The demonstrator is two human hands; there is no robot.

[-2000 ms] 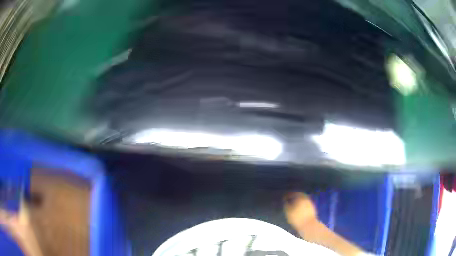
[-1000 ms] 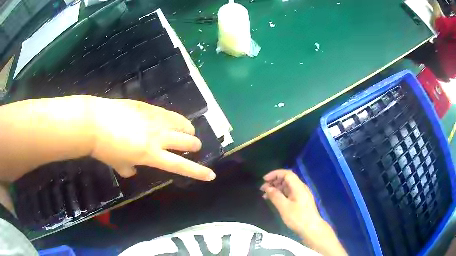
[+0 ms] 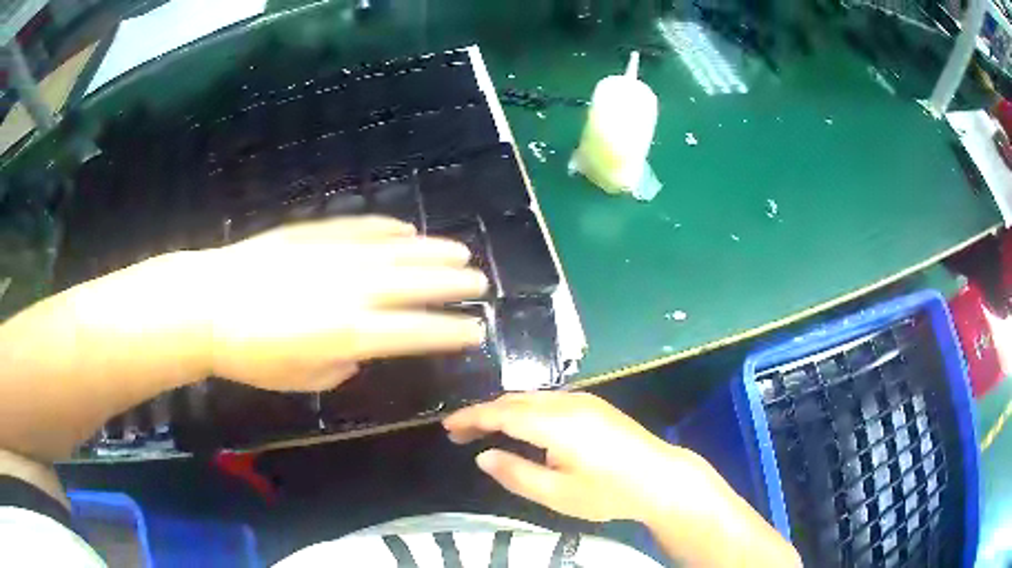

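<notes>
Black glossy rectangular pieces (image 3: 461,183) lie edge to edge in rows on the bench, left of centre. A pale sheet edge (image 3: 567,316) shows along their right side. My left hand (image 3: 344,300) lies palm down over the front rows, fingers extended to the right and partly apart; no held piece shows. My right hand (image 3: 577,455) is at the bench's front edge by the front right corner piece, fingers slightly bent and apart, with nothing visible in it. What lies under my left palm is hidden. A squeeze bottle (image 3: 619,139) with pale yellow contents stands behind right.
The green bench top (image 3: 810,189) has small white specks. At front right, a blue crate (image 3: 768,466) holds a grid of black pieces. Another blue crate (image 3: 111,516) shows at lower left. Red objects (image 3: 974,333) are at the right edge. A white sheet (image 3: 172,42) lies at back left.
The view has turned from a blur to the bench, then shifted left. My right hand has moved from beside the crate to the front edge of the pieces. My left hand stays over the rows.
</notes>
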